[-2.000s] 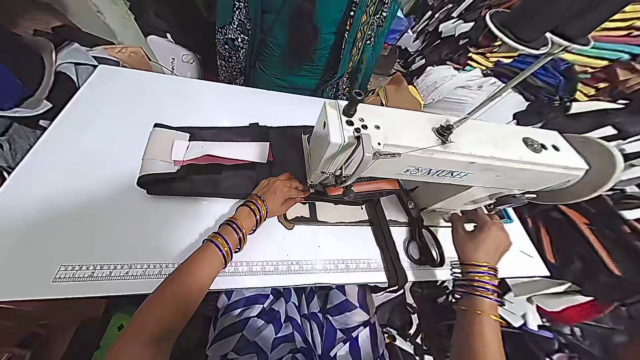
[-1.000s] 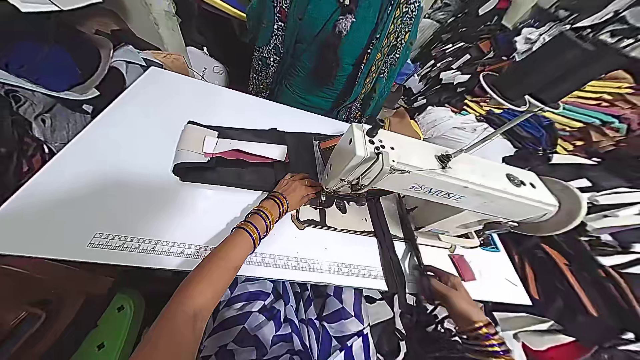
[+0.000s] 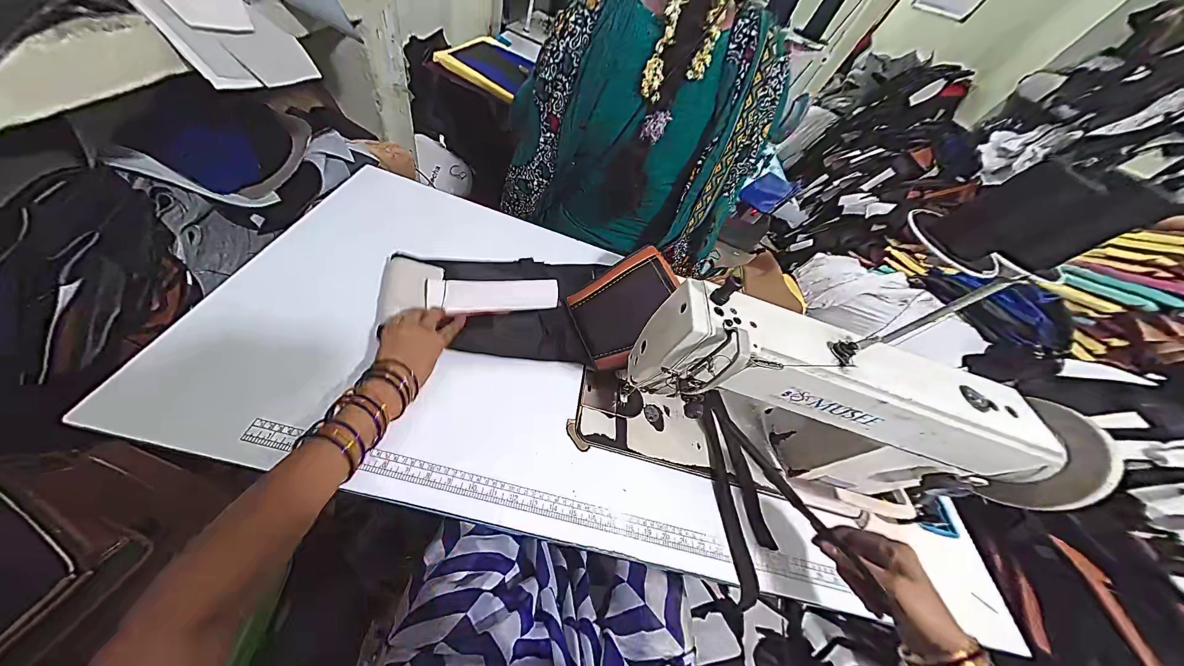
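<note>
A white sewing machine (image 3: 832,398) stands on the right part of a white table. Left of its head lies a folded black fabric piece (image 3: 518,338) with a white strip (image 3: 499,295) on top. My left hand (image 3: 416,342) rests on the fabric's near left edge, fingers by the white strip. An orange-edged dark panel (image 3: 624,310) leans beside the machine head, at the fabric's right end. My right hand (image 3: 883,573), at the table's front right, holds long black strips (image 3: 786,486) that run back to the needle area, where their ends are hidden.
A ruler scale (image 3: 555,504) runs along the front edge of the white table (image 3: 231,324). Beyond the table stands a person in green clothing (image 3: 610,166). Heaps of cloth (image 3: 888,166) lie behind and to the right; more dark garments (image 3: 83,268) hang at left.
My left hand has moved left from beside the needle to the fabric's left end. My right hand has left the machine's right side and taken hold of the black strips. The orange-edged panel now shows fully.
</note>
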